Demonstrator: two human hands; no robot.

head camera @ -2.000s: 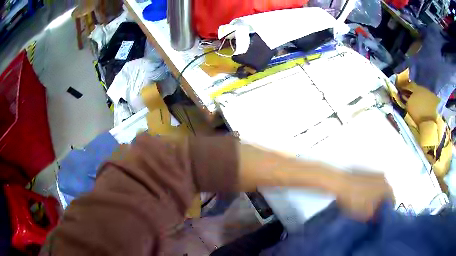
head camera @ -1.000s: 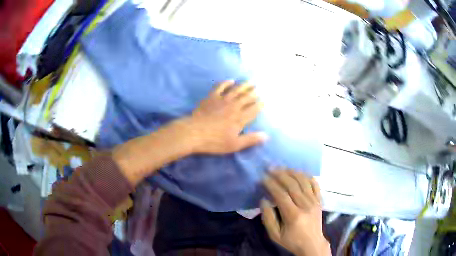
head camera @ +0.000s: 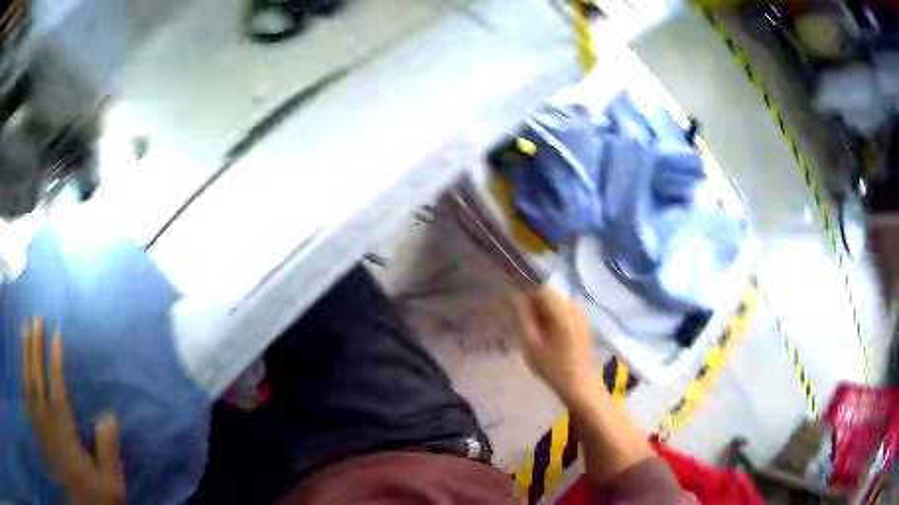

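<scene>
The blue garment panel (head camera: 128,345) lies at the left, on the white machine table (head camera: 325,187) and over its front edge. My left hand (head camera: 69,424) rests flat on it with fingers apart, cut off by the lower left rim. My right hand (head camera: 554,330) is blurred, off the table, at the near edge of the white side stand (head camera: 646,360); whether it holds anything cannot be told. Blue cut pieces (head camera: 631,178) lie heaped on the stand, with a mustard piece (head camera: 524,222) at their left side.
Black scissor handles (head camera: 276,18) lie at the top of the table. Yellow-black tape (head camera: 552,454) runs on the floor below the stand. A red plastic item (head camera: 705,478) is at the bottom, and a red crate (head camera: 863,424) at the lower right.
The view has swung right to the side stand. My right hand has left the blue panel and moved across to the stand's edge. My left hand is still on the panel.
</scene>
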